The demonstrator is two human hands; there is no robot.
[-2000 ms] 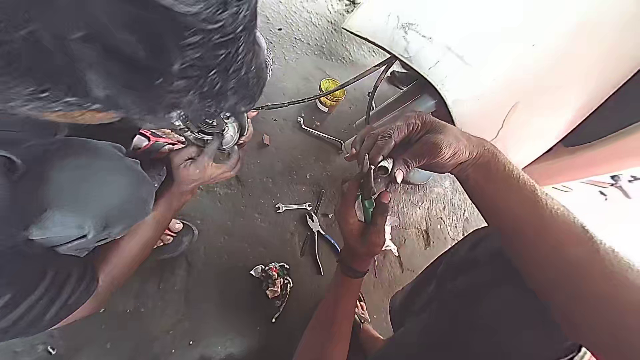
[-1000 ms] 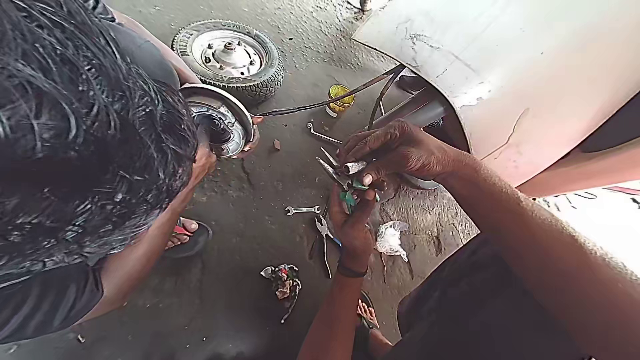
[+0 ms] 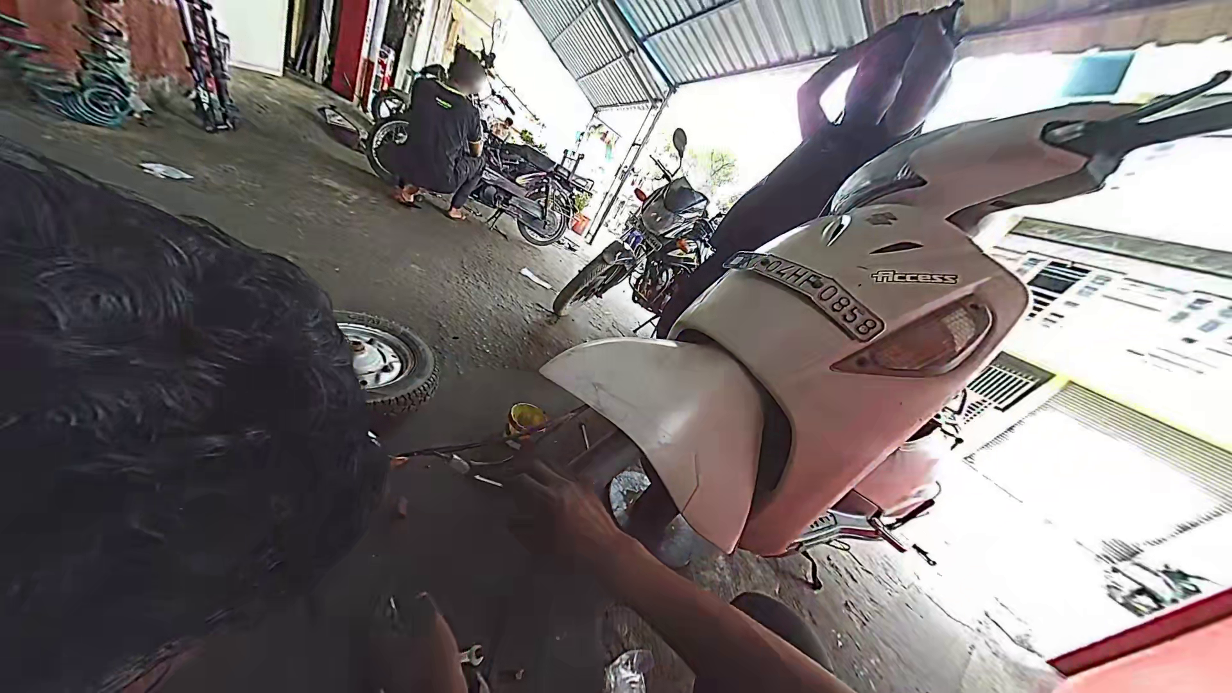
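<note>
My right hand (image 3: 563,510) reaches in from the lower right, below the front fender (image 3: 664,414) of a tilted white scooter (image 3: 866,260). Its fingers are dark and blurred beside the fork area, so what they touch cannot be told. I cannot make out my left hand. A black cable (image 3: 481,446) runs left from the fender past a yellow container (image 3: 526,421). Near the bottom edge lie an open-end wrench (image 3: 472,655) and a crumpled clear plastic piece (image 3: 629,672). The pliers seen before cannot be made out.
A co-worker's dark-haired head (image 3: 183,423) fills the left side. Behind it lies a spoked-rim wheel with tyre (image 3: 385,361). Farther back are a crouching person (image 3: 443,135), parked motorcycles (image 3: 664,231) and a person standing behind the scooter (image 3: 818,144).
The view has swung up to the scooter and yard. Both my hands were together at pliers and a small part; now only my right hand is made out, under the fender.
</note>
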